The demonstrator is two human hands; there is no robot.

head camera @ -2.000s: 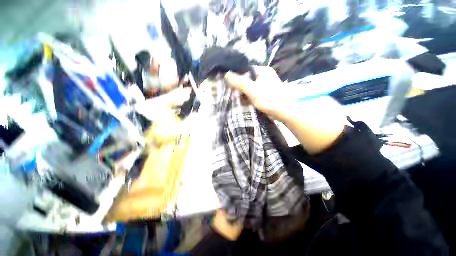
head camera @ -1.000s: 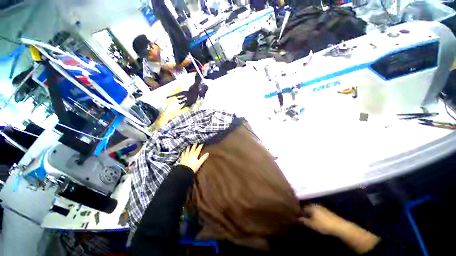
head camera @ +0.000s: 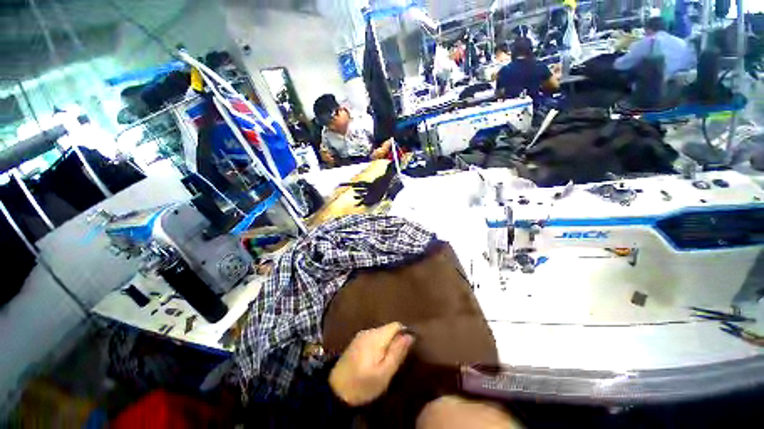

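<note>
The brown fabric (head camera: pixel 419 293) lies over the table's front edge, left of the needle area, and hangs down towards me. The plaid fabric (head camera: pixel 293 285) is bunched along its left and top side, with a thin dark edge between the two. My left hand (head camera: pixel 370 364) is on the brown fabric with its fingers curled; a small dark bit shows at the fingertips, and I cannot tell what it is. My right hand (head camera: pixel 469 415) is low at the bottom edge, blurred and cut off, its fingers not clear. The white JACK sewing machine (head camera: pixel 578 239) stands to the right, apart from the cloth.
Thin dark tools (head camera: pixel 725 318) lie at the table's right. A black glove (head camera: pixel 377 186) lies on brown cardboard (head camera: pixel 339 205) behind the plaid. Another machine (head camera: pixel 197 251) stands at left. A dark cloth pile (head camera: pixel 595 144) lies behind the JACK machine. A person (head camera: pixel 342 134) sits beyond; others work farther back.
The view has tilted up. My left hand has moved off the dark edge down onto the brown fabric, its fingers now curled. My right hand has moved left and lower. The cloth keeps its spread.
</note>
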